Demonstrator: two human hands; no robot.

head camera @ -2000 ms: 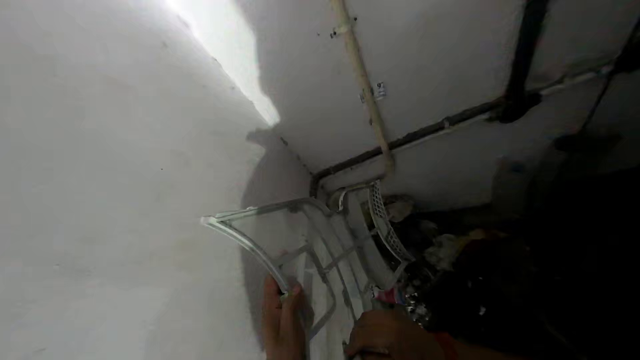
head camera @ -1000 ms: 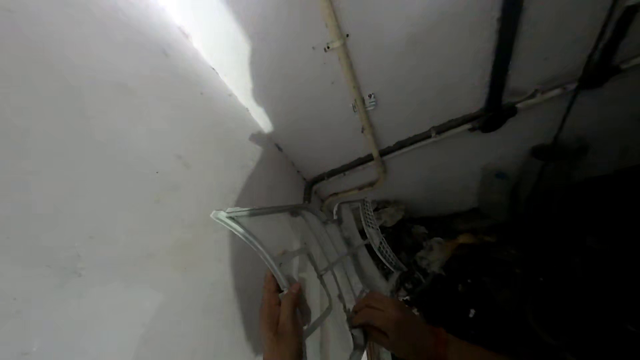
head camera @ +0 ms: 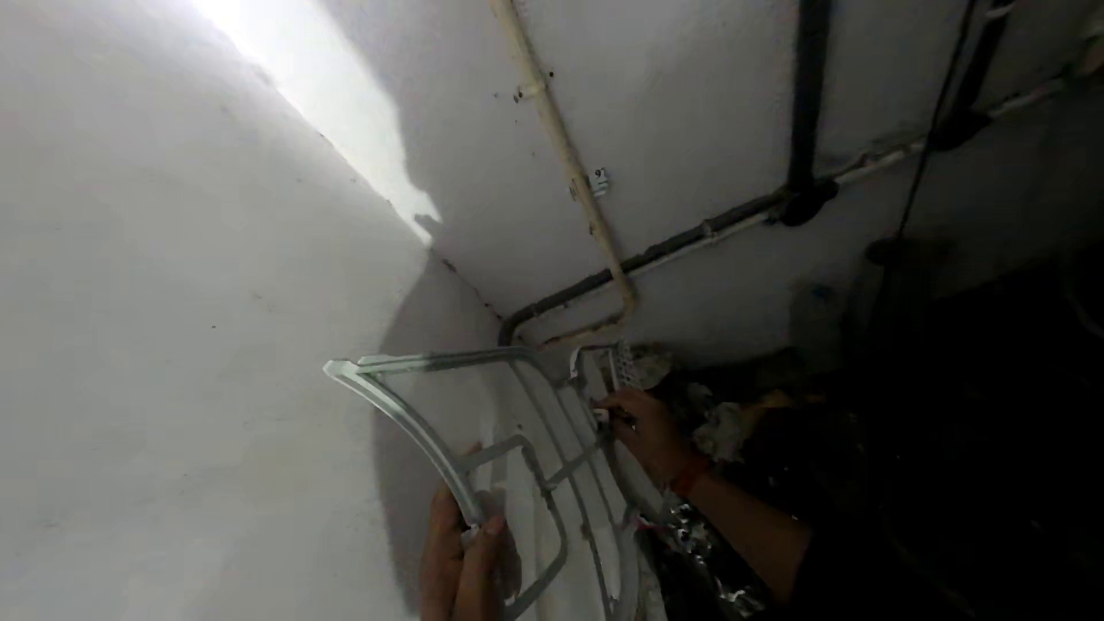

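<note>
A pale grey-green curved frame of thin bars (head camera: 444, 356) stands tilted beside the wall corner. My left hand (head camera: 466, 552) grips its outer curved bar low down, with the thumb over the bar. My right hand (head camera: 642, 429) is at the frame's far right side, fingers bent around a small pale thing (head camera: 600, 417) close to the bars; what that thing is cannot be made out. Just beyond those fingers shows a white perforated strip (head camera: 624, 366). A red band (head camera: 690, 475) circles my right wrist.
White walls (head camera: 207, 328) meet in a corner. A cream pipe (head camera: 561, 147) runs down the wall to a dark pipe (head camera: 673, 250) along it. Crumpled material (head camera: 723, 431) and shiny pieces (head camera: 690, 530) lie at the right, in deep shadow.
My right hand has moved from the lower part of the frame up to its far right side, near the perforated strip. My left hand keeps its hold on the curved bar.
</note>
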